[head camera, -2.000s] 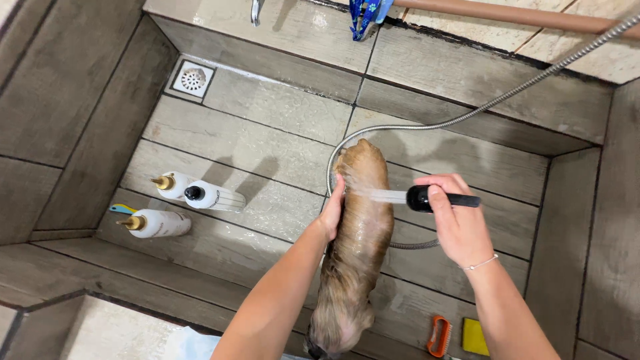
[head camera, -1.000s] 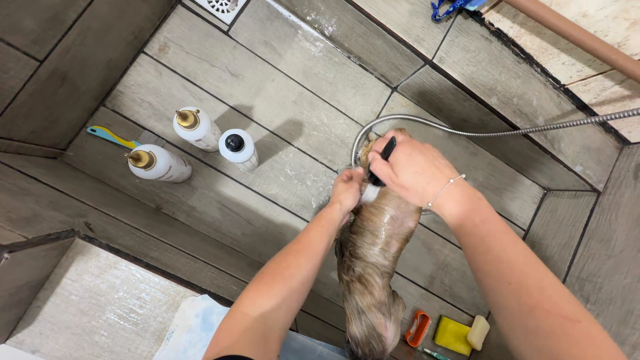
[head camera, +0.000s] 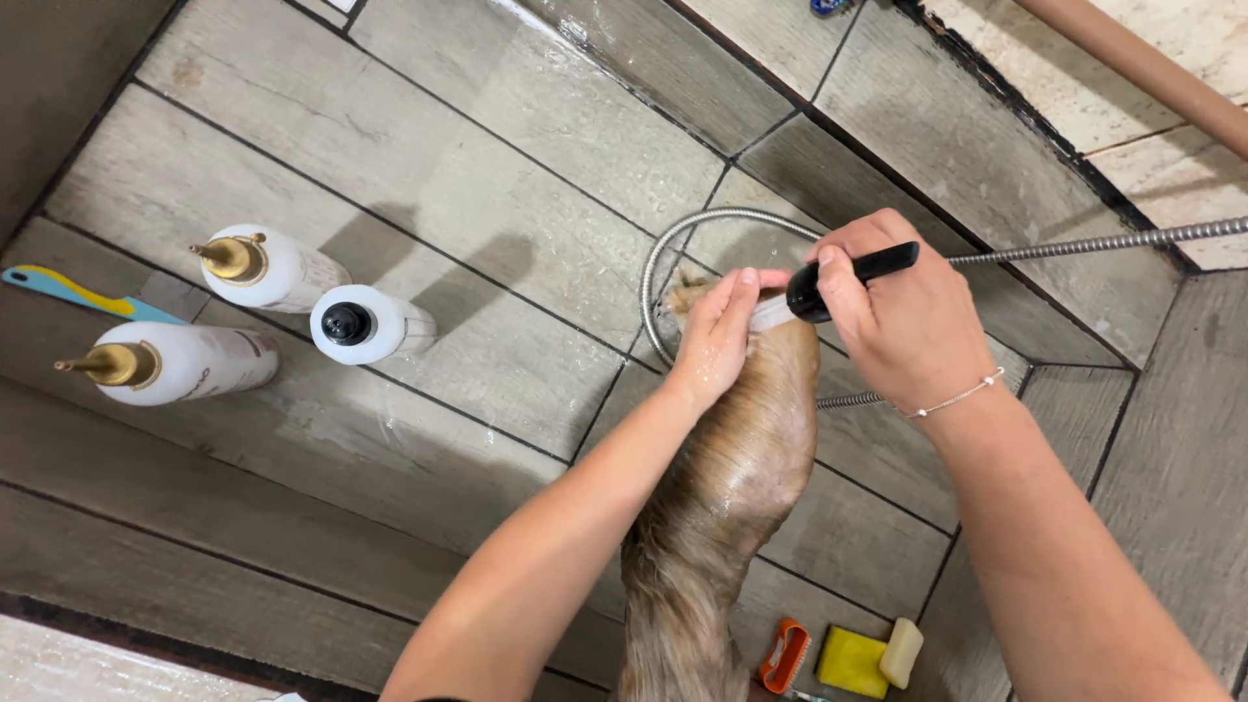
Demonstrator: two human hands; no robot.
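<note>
A small dog with wet tan fur [head camera: 726, 478] stands in the tiled basin; its head end is cut off at the bottom edge. My right hand [head camera: 887, 302] grips a black shower head [head camera: 853, 278], with water streaming from it onto the dog's rear. My left hand [head camera: 723, 331] lies at the dog's rear end, beside the water stream; its fingertips are close to the shower head, and whether they hold a part of the dog cannot be told. A metal shower hose [head camera: 717, 216] loops around the rear end. One paw [head camera: 687, 292] shows just past my left hand.
Three white bottles, two with gold pumps [head camera: 234, 258] [head camera: 117, 366] and one black-topped [head camera: 361, 327], stand at left near a blue and yellow handled tool [head camera: 73, 292]. An orange brush [head camera: 785, 655], yellow sponge [head camera: 853, 661] and pale soap bar [head camera: 901, 653] lie at lower right.
My right hand has brought the shower head from the dog's right side to its rear, near my left hand. The view has shifted and come closer.
</note>
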